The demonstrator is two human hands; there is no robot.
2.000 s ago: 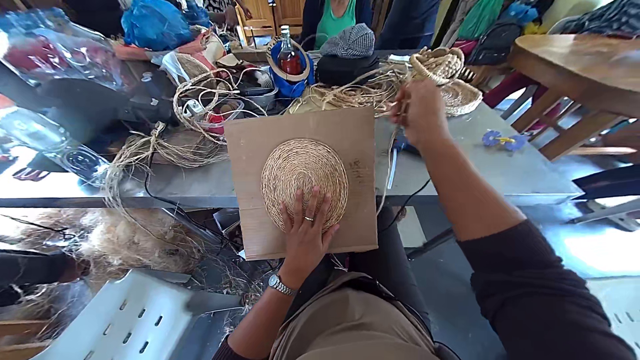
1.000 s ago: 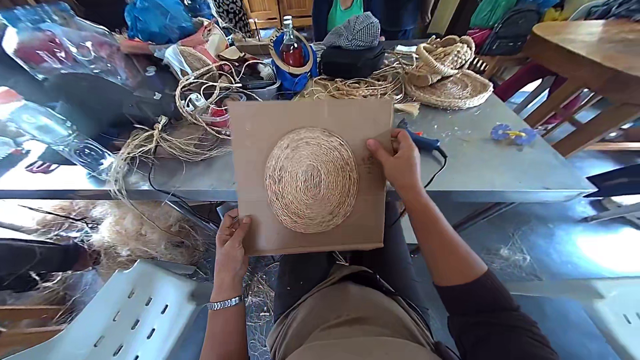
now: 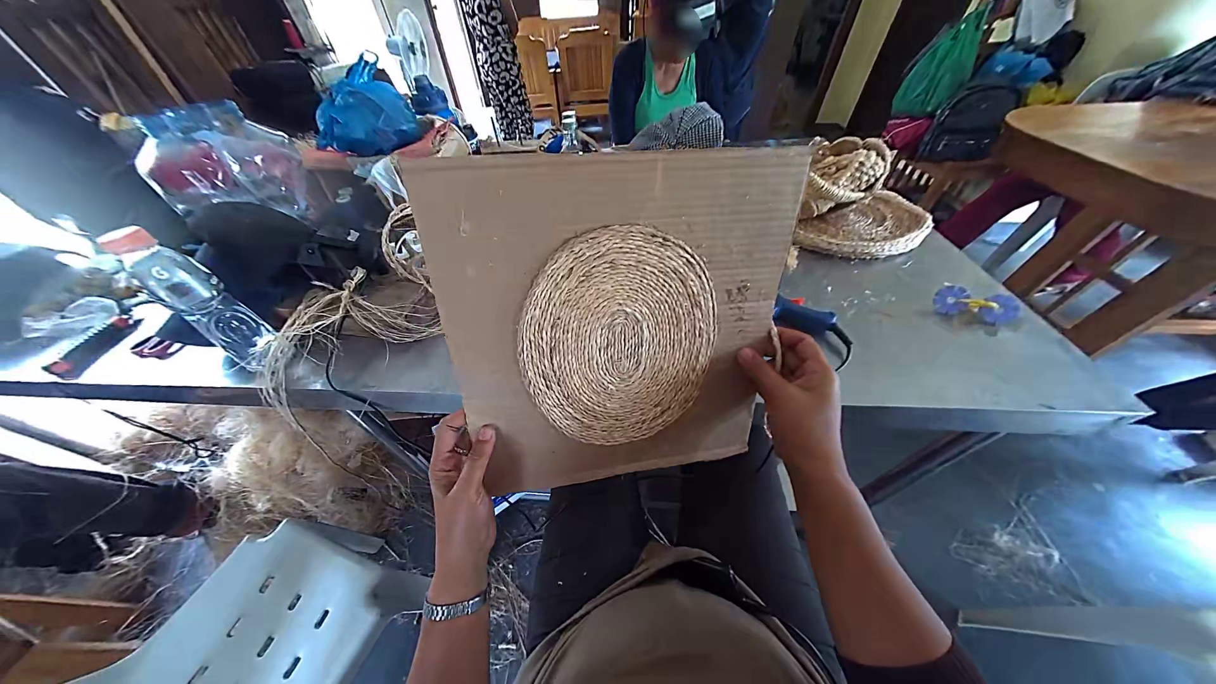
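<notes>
Both my hands hold up a square sheet of corrugated cardboard (image 3: 608,190), tilted, with an oval coil of braided natural-fibre cord (image 3: 622,332) lying flat on its face. My left hand (image 3: 464,475) pinches the lower left corner between thumb and fingers. At the right edge, my right hand (image 3: 788,385) grips the sheet, and a short bit of cord shows by its fingers. Just behind that hand, a blue tool with a black cord, perhaps a glue gun (image 3: 807,315), lies on the table. The sheet hides the middle of the table.
On the grey table (image 3: 950,351) are a woven basket (image 3: 864,228), a bundle of loose fibres (image 3: 351,313), a clear plastic bottle (image 3: 199,294) and blue flower-shaped pieces (image 3: 977,304). A white plastic chair (image 3: 285,608) stands at lower left. A person (image 3: 670,85) is across the table.
Two seconds ago my left hand lay on the coil and my right hand was raised off the sheet at the right. Now both grip the cardboard, which is held higher than a second ago.
</notes>
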